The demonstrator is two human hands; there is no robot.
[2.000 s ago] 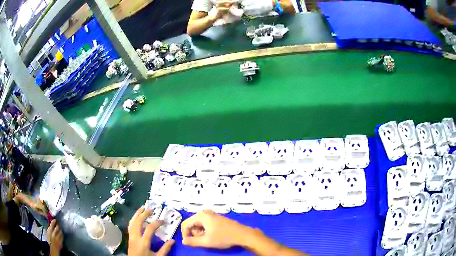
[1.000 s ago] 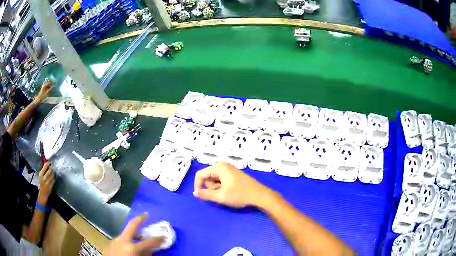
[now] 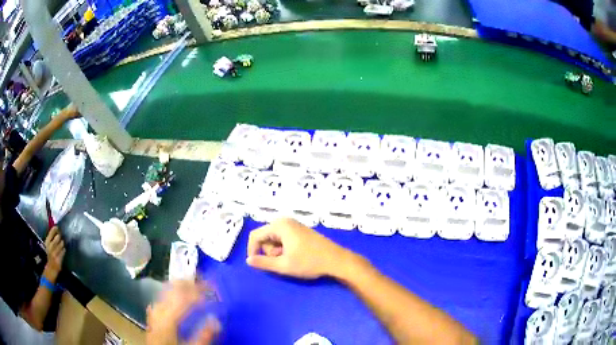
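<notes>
White socket housings [image 3: 381, 199] lie face up in two close rows on the blue ribbed sheet [image 3: 405, 283]. Two more housings [image 3: 221, 232] sit tilted below the left end, and another [image 3: 183, 261] lies at the sheet's left edge. My left hand [image 3: 182, 313] is motion-blurred just below that one, fingers apart, with no part visible in it. My right hand [image 3: 290, 249] is curled over the sheet below the rows, with no part visible in it. Part of a white housing [image 3: 313, 339] shows at the bottom edge, cut off.
A green conveyor [image 3: 338, 87] runs behind, carrying small subassemblies [image 3: 425, 46]. More housings [image 3: 573, 249] stand in rows on a sheet at right. At left are a white pot with a stick [image 3: 115, 236], a clear bag [image 3: 64, 185], a neighbour's arms and a brown carton [image 3: 72, 322].
My left hand held a housing low over the sheet; that hand is now empty, and a housing lies at the sheet's left edge. My right hand stays curled. The view has shifted slightly.
</notes>
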